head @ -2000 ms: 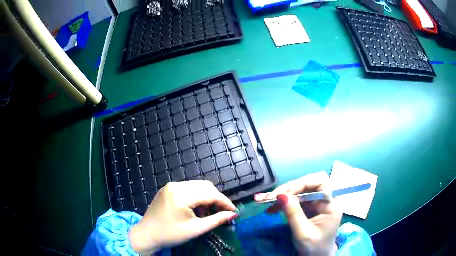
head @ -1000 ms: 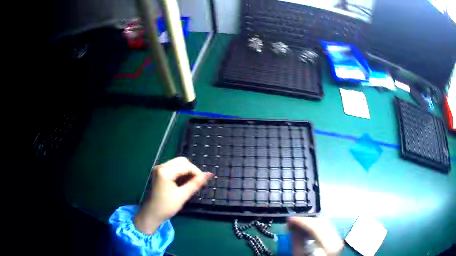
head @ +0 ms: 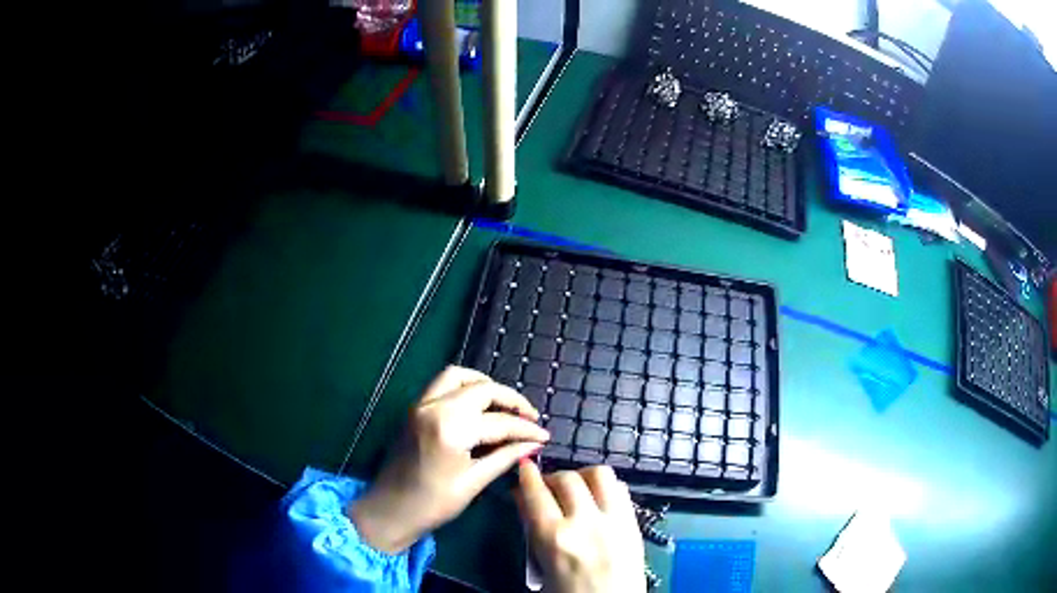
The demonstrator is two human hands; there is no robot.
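Note:
My left hand (head: 458, 458) is over the near black tray's lower left edge, fingertips pinched together; what they hold is too small to see. My right hand (head: 585, 527) touches the left fingertips from the right. A slim pale strip of the tweezers (head: 532, 570) shows under its palm; the tip is hidden. The near black tray (head: 638, 371) has square pockets, with tiny bright specks in the left columns. Dark beaded metal strings (head: 653, 522) lie below the tray, partly hidden by my right hand. A blue mesh sheet (head: 713, 564) lies beside them.
A white pad (head: 861, 558) is at the lower right. A far black tray (head: 695, 151) holds silvery clumps. A teal-blue sheet (head: 883, 368), a second white pad (head: 870, 257), a blue packet (head: 860, 162) and a right-hand tray (head: 1004, 348) lie right. Pale upright tubes (head: 498, 110) stand upper left.
The view has turned left, so the trays sit further right. My right hand has come left to meet my left hand, which was apart over the tray's left pockets a second ago.

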